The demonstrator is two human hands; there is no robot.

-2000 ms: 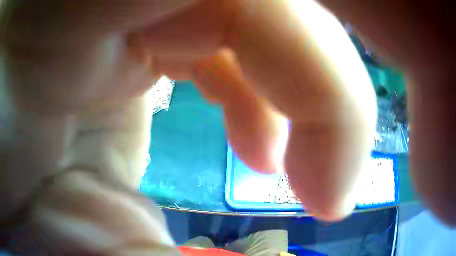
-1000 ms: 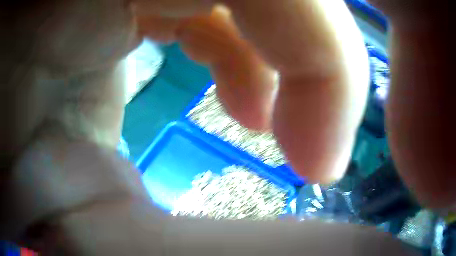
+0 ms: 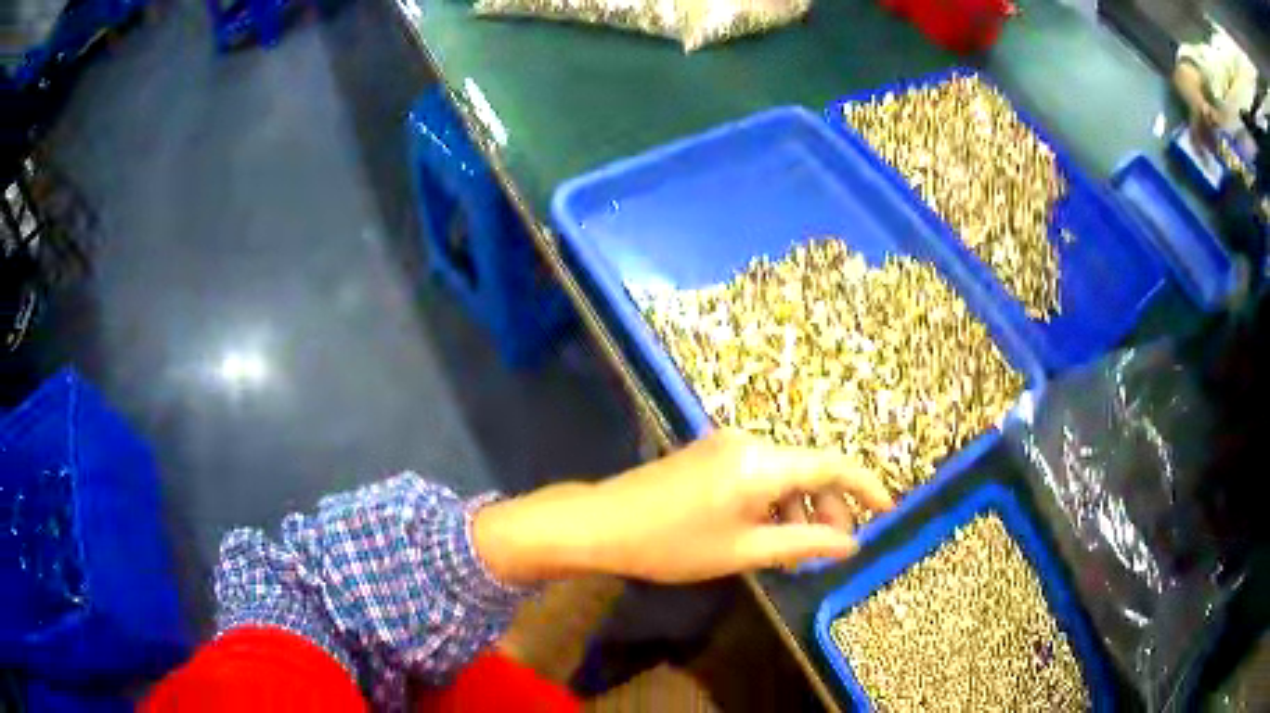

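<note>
My left hand [image 3: 696, 508] is bare and palm down over the near corner of a large blue tray [image 3: 696, 160]. Its thumb and fingers are bent and apart, with no part visible between them. Brass-coloured parts [image 3: 836, 348] lie heaped in the near half of that tray, and blue floor shows in the rest. A small blue tray [image 3: 833, 613] at the lower right is full of finer brass-coloured parts [image 3: 961, 627]; the frame's bottom edge cuts it off. My right hand is not in view.
A darker blue tray [image 3: 1114, 265] with gold parts stands behind the large one. Clear plastic [image 3: 1114, 474] lies at right. A bag of parts [image 3: 683, 17] and a red thing [image 3: 954, 17] are at top. Blue crate [image 3: 84, 515] on floor. A person [image 3: 1219, 77] is at far right.
Large blurred fingers close to the lens have left the picture. The view has turned and now shows the bench edge, trays, floor and my left arm.
</note>
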